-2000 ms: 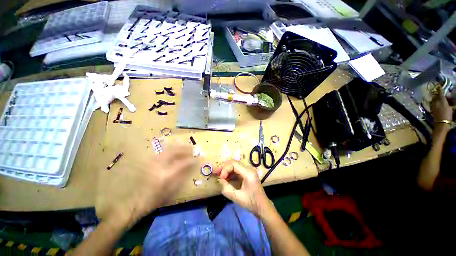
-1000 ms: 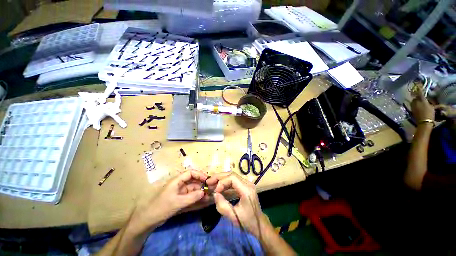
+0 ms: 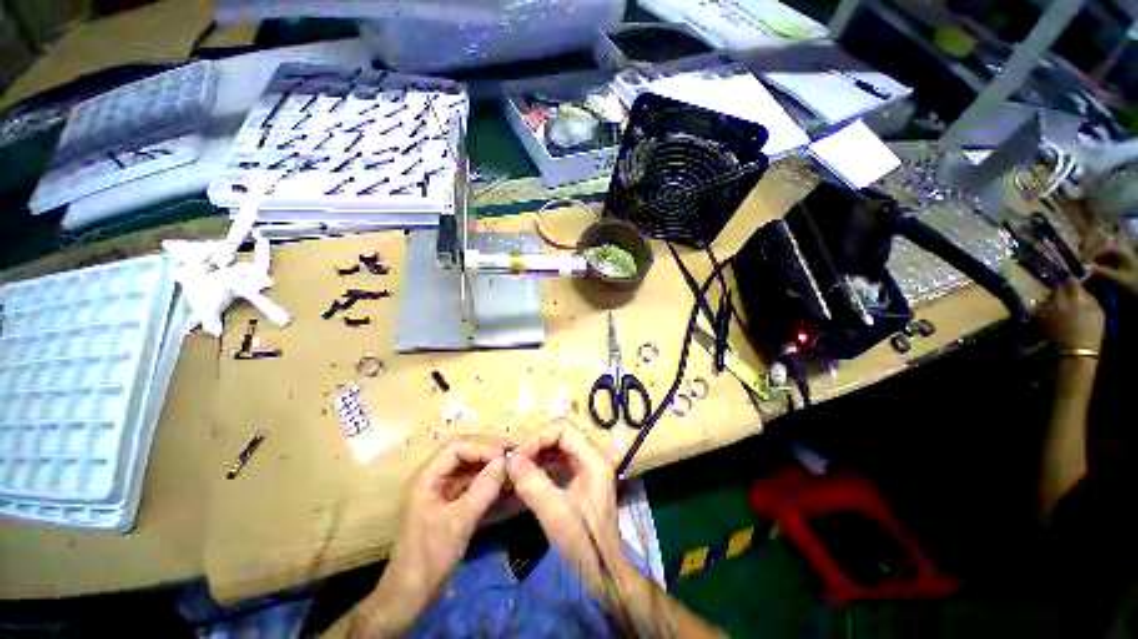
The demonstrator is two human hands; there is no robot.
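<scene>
My left hand point(image 3: 449, 493) and my right hand point(image 3: 557, 481) meet at the bench's front edge, in the lower middle of the view. Their thumbs and fingertips pinch a tiny part point(image 3: 508, 457) between them. The fingers hide most of it, so its shape cannot be told; a small dark bit shows. Both hands are bare. A white sheet of small pads point(image 3: 353, 409) lies left of the hands, with a small ring point(image 3: 369, 366) above it. A short dark strip point(image 3: 439, 381) lies above my left hand.
Scissors point(image 3: 618, 393) lie beyond my right hand. Behind are a metal stand point(image 3: 499, 327) with a tube across it, a round tin point(image 3: 614, 258) and a black fan point(image 3: 689, 171). A soldering station point(image 3: 824, 281) is right, a blister tray point(image 3: 77, 381) left. Another person's arm point(image 3: 1065, 412) is far right.
My left hand, blurred and apart two seconds ago, is now at my right hand. Since one second ago the fingertips have closed more tightly around the part. The view has shifted slightly.
</scene>
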